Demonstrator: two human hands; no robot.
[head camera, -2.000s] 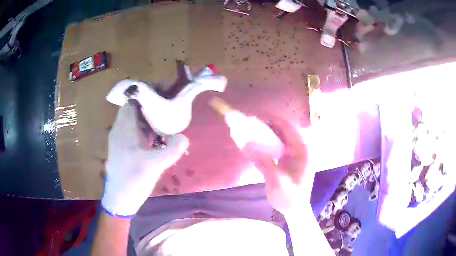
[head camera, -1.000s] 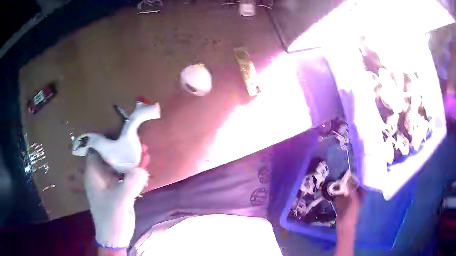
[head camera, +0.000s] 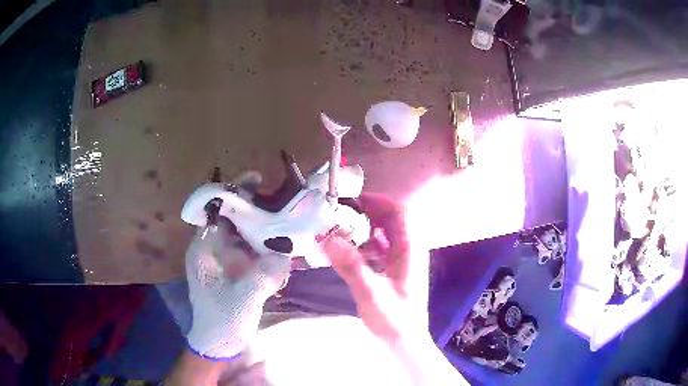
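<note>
A white toy motorcycle body is held over the front edge of the cardboard, its front end to the left. My left hand, in a white knit glove with a blue cuff, grips the front part from below. My right hand, bare, holds a white part with a thin pinkish rod and a flared end against the rear of the body. Whether they are joined is not clear. The white glue bottle lies on the cardboard, its yellowish nozzle to the right.
A red-black labelled block lies at left on the cardboard. A gold flat bar lies at right. The blue bin holds dark and white parts. A bright white tray holds more. A white unit stands at the far edge.
My right hand has come back from the blue bin to the body with a white part. The glue bottle was let go earlier and lies on the cardboard. The view has shifted.
</note>
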